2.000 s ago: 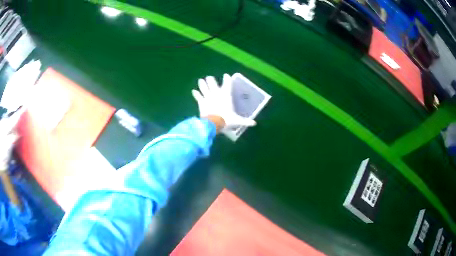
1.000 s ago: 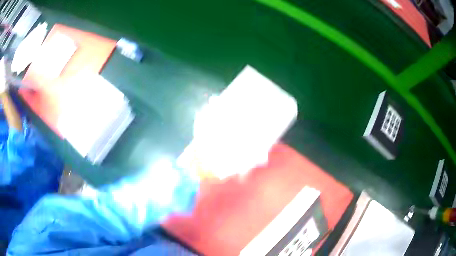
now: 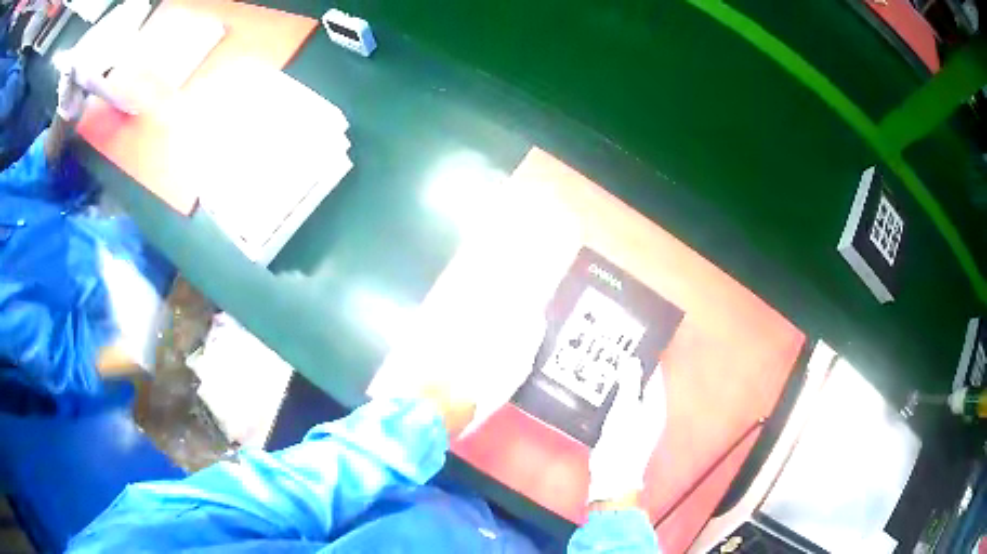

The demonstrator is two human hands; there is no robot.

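Observation:
A retail box (image 3: 593, 352) with a black printed face and white picture grid is over the red-orange mat (image 3: 714, 325) in front of me. My right hand (image 3: 630, 438), in a white glove, grips its near right edge, fingers on the face. My left hand (image 3: 487, 363), also gloved, is at the box's left side, over a glaring white flat thing (image 3: 433, 325) that looks like a box. Glare hides its fingers and where glove and white thing part, so its grip is unclear.
Stacked white boxes (image 3: 271, 162) lie left. Behind them is a small white counter (image 3: 350, 33). Another retail box (image 3: 874, 233) lies on the green surface, far right. The scale's silver plate (image 3: 844, 444) is right of the mat. A blue-sleeved person (image 3: 65, 260) works at left.
My left hand has come back from the far green surface with a pale box to the mat. My right hand has come into view, holding the black-faced box. The view has shifted.

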